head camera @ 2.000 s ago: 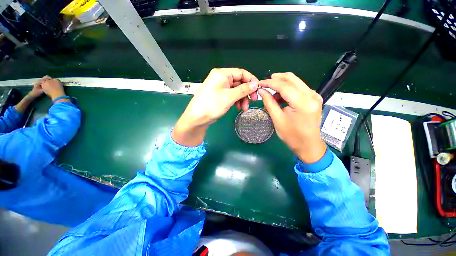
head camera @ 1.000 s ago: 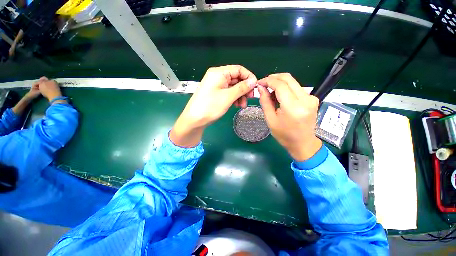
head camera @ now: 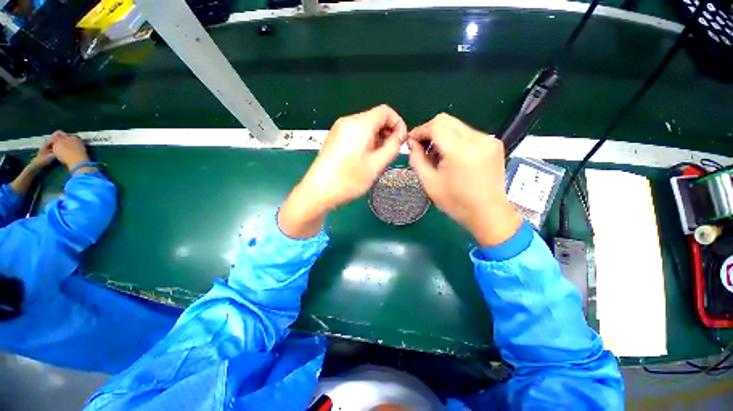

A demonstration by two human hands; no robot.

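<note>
My left hand point(head camera: 354, 152) and my right hand point(head camera: 458, 164) meet fingertip to fingertip above the bench's back edge. Their thumbs and fingers are pinched on a tiny part point(head camera: 408, 139). The fingers hide nearly all of it, and its shape cannot be told. A round, shallow dish point(head camera: 399, 197) full of tiny silvery-grey pieces, perhaps screws, sits on the green bench just below my hands. A black electric screwdriver point(head camera: 526, 108) lies beyond my right hand, across the white edging.
Right of my right hand are a clear bag with a white label point(head camera: 532, 186), a grey-black box point(head camera: 571, 269), a white paper sheet point(head camera: 627, 261) and a red and black unit point(head camera: 711, 281). A slanted metal post point(head camera: 213, 72) stands behind. Another person's hands point(head camera: 63, 150) are at left.
The view has shifted slightly, so bench things sit a little further left. My hands stay together at the fingertips; my right fingers have curled in more and the pale bit seen earlier shows less.
</note>
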